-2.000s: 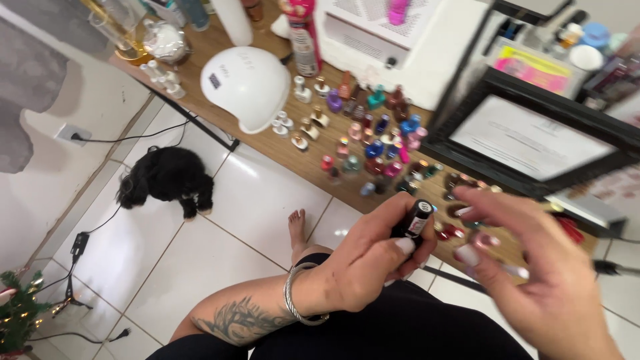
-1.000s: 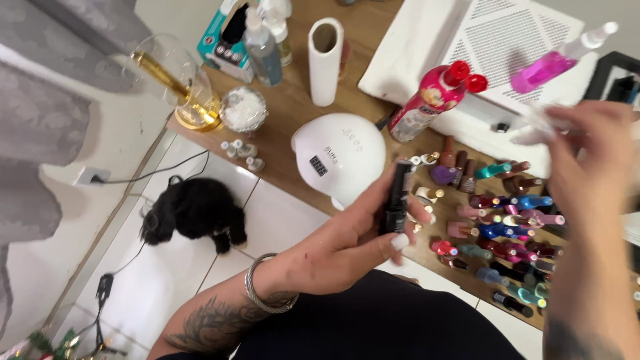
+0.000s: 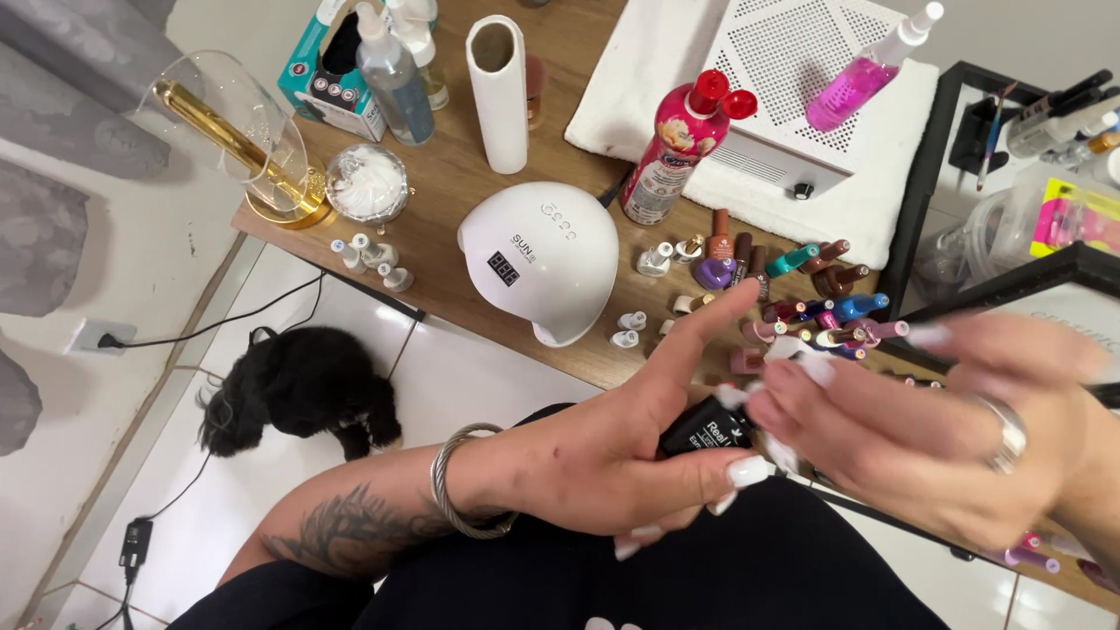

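Observation:
My left hand [image 3: 612, 455] holds a black nail polish bottle [image 3: 707, 429] between thumb and fingers, its index finger stretched out toward the other bottles. Pinched in the fingers of my right hand [image 3: 927, 420], which wears a ring and is partly blurred, is a piece of white cotton or wipe [image 3: 779, 446] that meets the bottle's neck end. Beyond both hands stand several coloured nail polish bottles [image 3: 860, 306]. A white nail lamp [image 3: 542, 254] sits on the wooden table, left of them.
A red bottle [image 3: 669, 153], a white roll [image 3: 499, 96] and a glass bowl of white cotton [image 3: 367, 184] stand on the table [image 3: 446, 184]. A white perforated device [image 3: 787, 79] rests on a towel. A black dog [image 3: 306, 385] is on the tiled floor near a cable.
My right hand reached toward the back right one second ago; now it is at the bottle in my left hand, with white material in its fingers. The view has swung left since the first frame.

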